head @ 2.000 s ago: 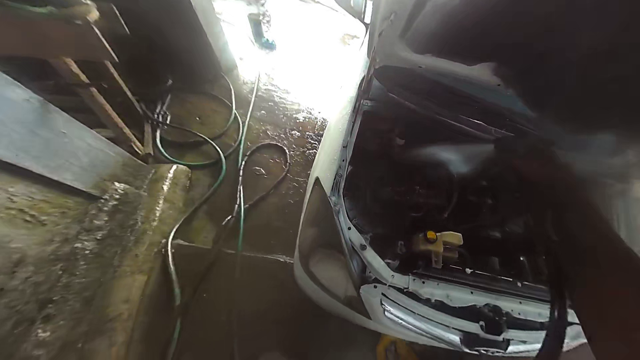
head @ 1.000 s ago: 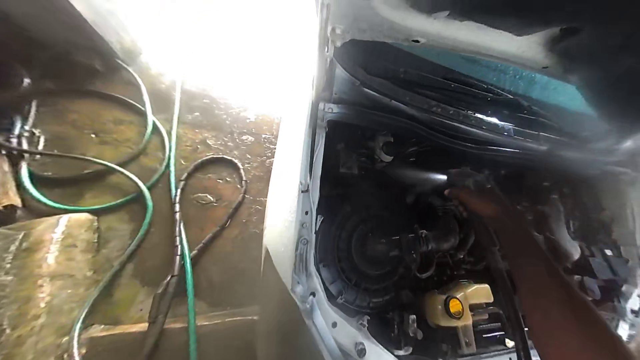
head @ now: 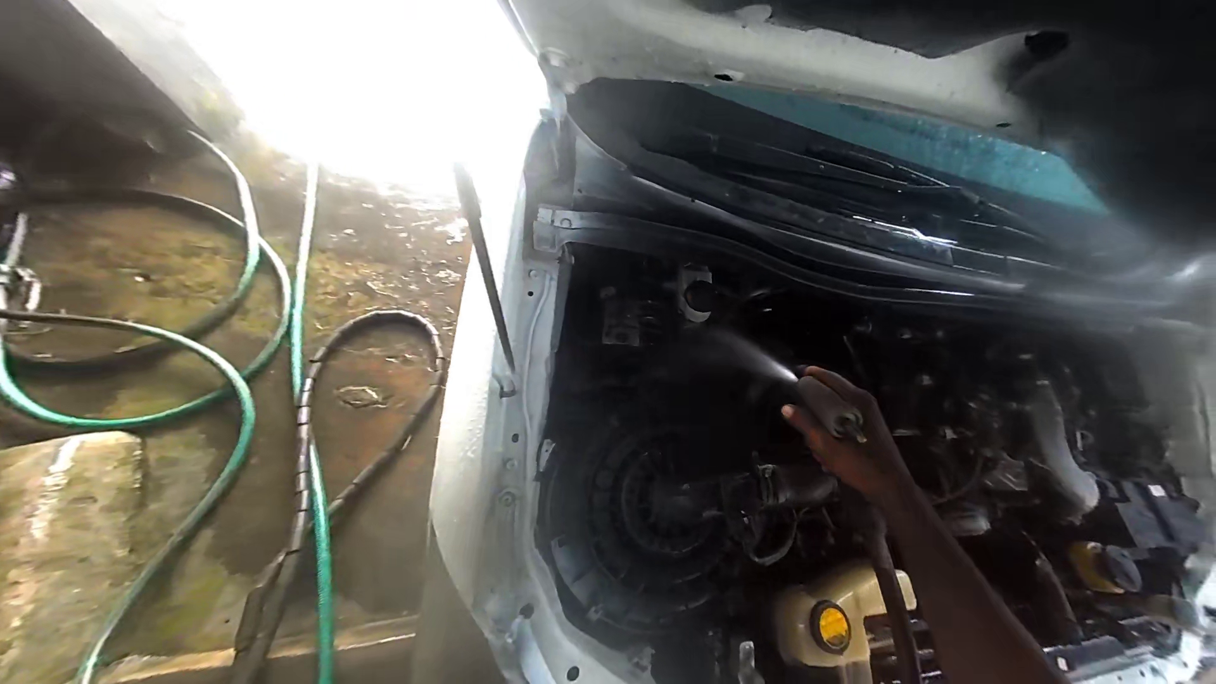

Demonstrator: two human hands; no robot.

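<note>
My right hand (head: 850, 427) is closed around a dark spray nozzle (head: 828, 404) over the open engine bay of a white vehicle. A white jet of water spray (head: 750, 356) leaves its tip toward the upper left, near a reservoir with a round black cap (head: 697, 293). A dark hose (head: 888, 589) hangs beside my forearm. Below and left of the hand lie a round ribbed black housing (head: 665, 494) and a dark duct (head: 793, 484). A cream plastic reservoir with a yellow cap (head: 830, 627) sits near the front. My left hand is out of view.
The raised hood (head: 855, 57) spans the top, above the windshield (head: 912, 133) and wipers. A thin dark rod (head: 486, 266) stands at the white fender (head: 475, 456). Green hoses (head: 245, 418) and a spiral-wrapped dark hose (head: 304, 446) lie looped on the wet floor. A concrete block (head: 71, 532) stands lower left.
The view has moved closer over the engine bay. Since one second ago, the right hand and nozzle have shifted toward the front of the bay; the spray continues.
</note>
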